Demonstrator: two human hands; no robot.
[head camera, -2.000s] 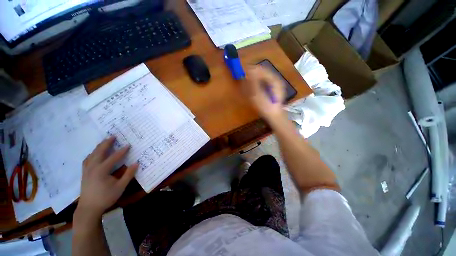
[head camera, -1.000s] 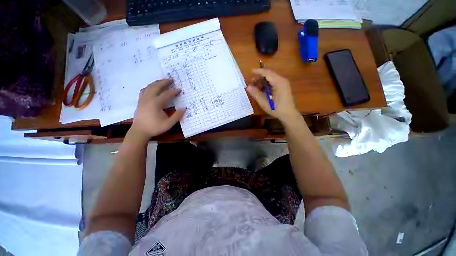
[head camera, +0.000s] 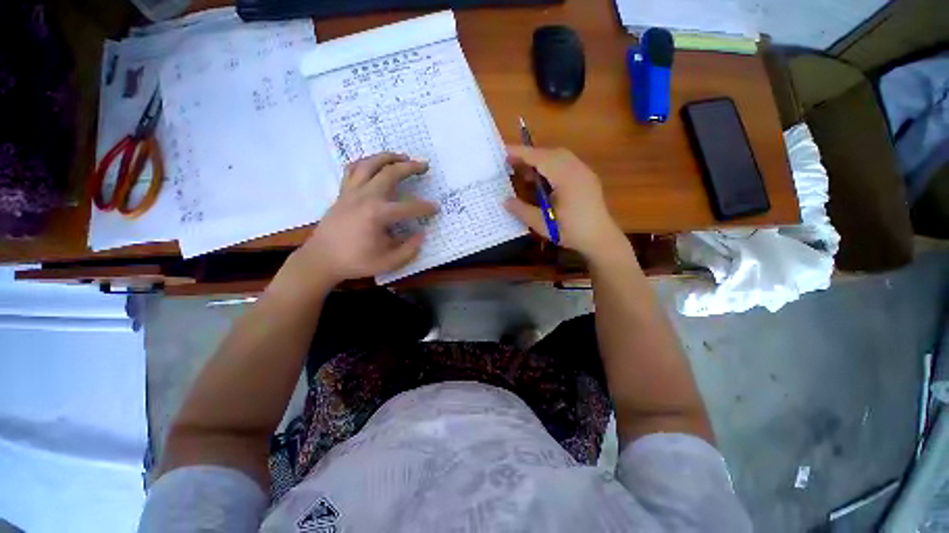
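The form pad (head camera: 458, 146), a white printed grid sheet with handwriting, lies at the desk's front edge with its cover folded back at the top. My left hand (head camera: 373, 217) lies over the pad's lower left part, palm down with its fingers spread, holding nothing. My right hand (head camera: 567, 203) is at the pad's right edge and holds a blue ballpoint pen (head camera: 541, 189). The pen's tip points up and away from me, off the paper. My left hand hides some of the writing.
Handwritten sheets (head camera: 245, 146) lie left of the pad, with orange-red scissors (head camera: 130, 172) on them. A black mouse (head camera: 559, 65), a blue stapler-like object (head camera: 650, 78) and a phone (head camera: 725, 158) are to the right. White fabric (head camera: 760, 273) hangs at the desk's right end.
My left hand has moved right, further over the pad. My right hand has come from above the phone to the pad's right edge, still with the pen. The view has shifted.
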